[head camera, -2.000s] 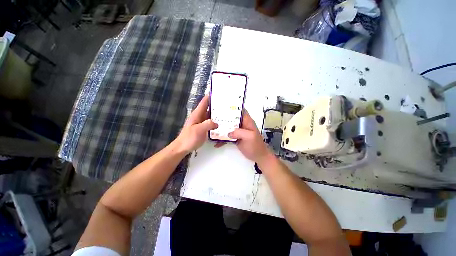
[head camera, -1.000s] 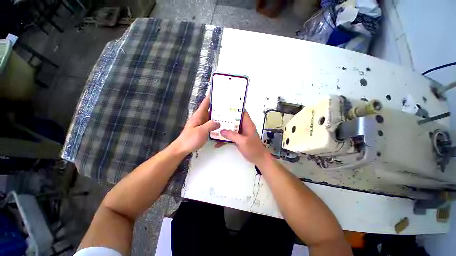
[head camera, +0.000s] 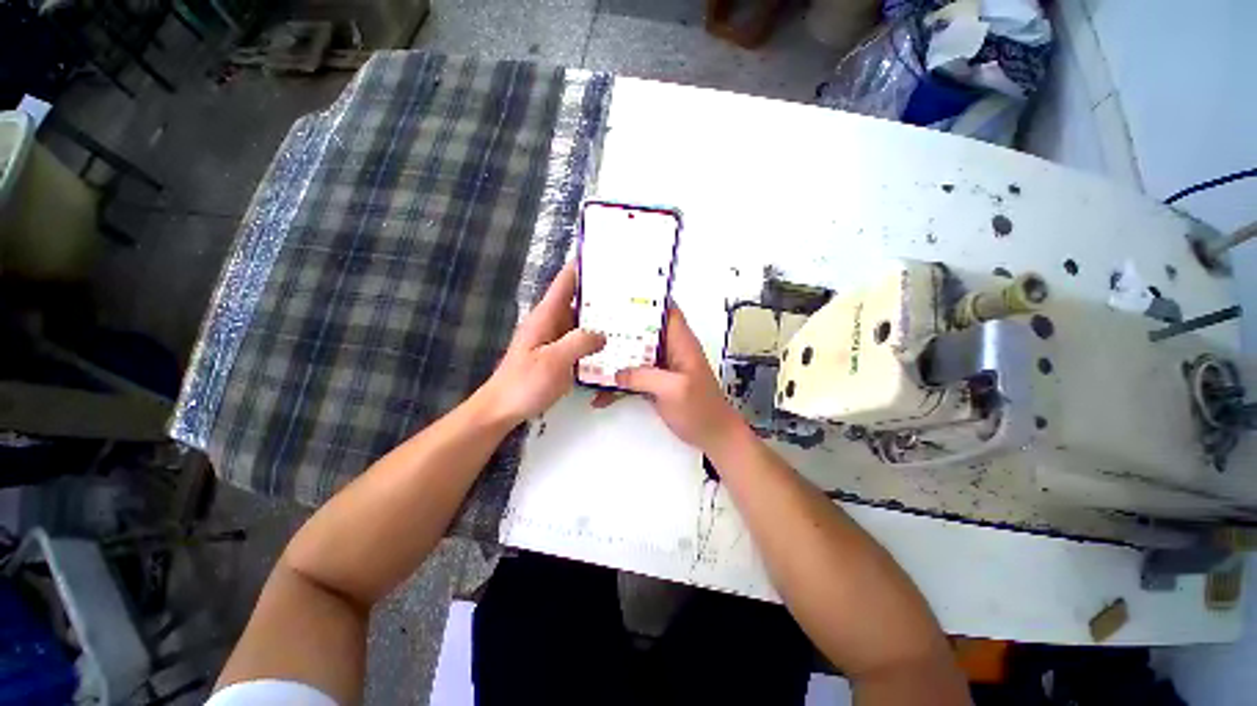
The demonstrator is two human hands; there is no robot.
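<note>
A smartphone (head camera: 629, 283) with a bright white screen and a dark edge is upright in both hands above the white table, near the edge of the plaid cloth. My left hand (head camera: 535, 361) holds its lower left side, with the thumb on the lower screen. My right hand (head camera: 684, 382) holds its lower right side, with the thumb at the bottom of the screen. The fingers behind the phone are mostly hidden. Both hands are bare.
A cream sewing machine (head camera: 882, 345) stands on the white table (head camera: 772, 152) to the right of my hands. A plaid cloth (head camera: 386, 262) covers the left extension. A bagged heap (head camera: 972, 62) lies beyond the table, by the wall. A small brown block (head camera: 1107, 619) is at the front right.
The right thumb has shifted slightly along the lower screen. The phone and both hands otherwise stay in nearly the same place.
</note>
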